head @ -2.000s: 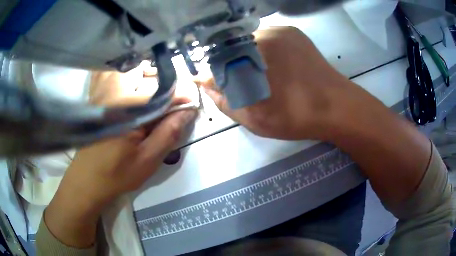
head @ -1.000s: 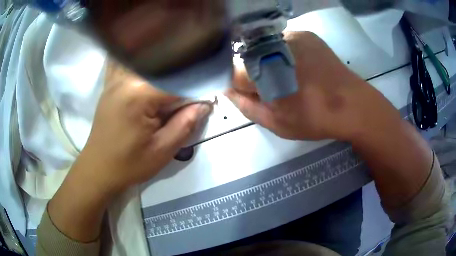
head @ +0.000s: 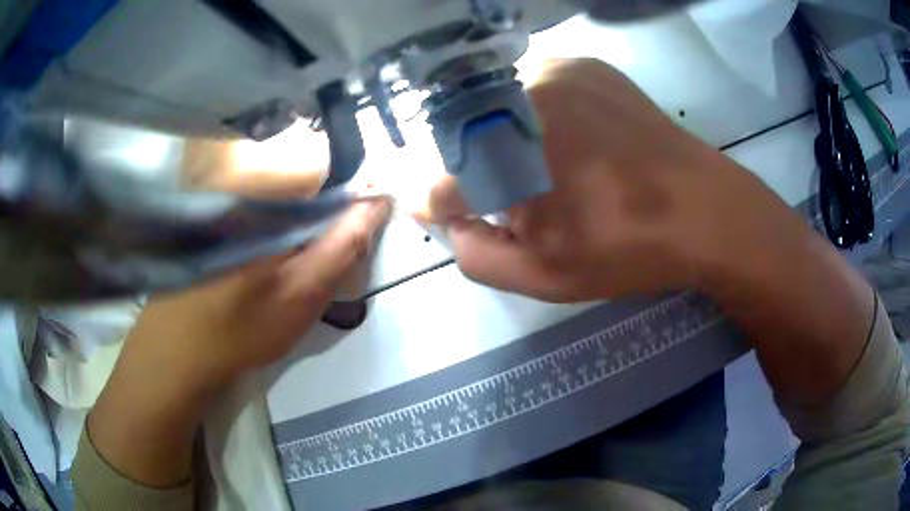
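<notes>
The off-white garment (head: 239, 449) lies at the left, under my left hand and wrist, and hangs over the table's front edge. My left hand (head: 225, 324) has thumb and fingertips together at the cloth's edge, just in front of the needle area (head: 391, 108); a blurred shiny bar hides part of it. My right hand (head: 619, 205) is right of the needle, behind and beside the grey-blue cylinder attachment (head: 499, 165). Its thumb and fingers are bent close together; glare and the attachment hide whether they hold anything. The sewing machine head (head: 170, 75) fills the upper left.
Black-handled scissors (head: 843, 185) and a thin green tool (head: 870, 112) lie at the right edge. A grey ruler band (head: 509, 389) runs along the table's front. White cloth (head: 743, 40) lies at the upper right. A dark rounded tab (head: 346, 313) is beside my left hand.
The blurred round shape covering the machine a second ago is gone from view, and the machine head shows again. My right thumb and fingers have drawn closer together. My left hand stays by the needle.
</notes>
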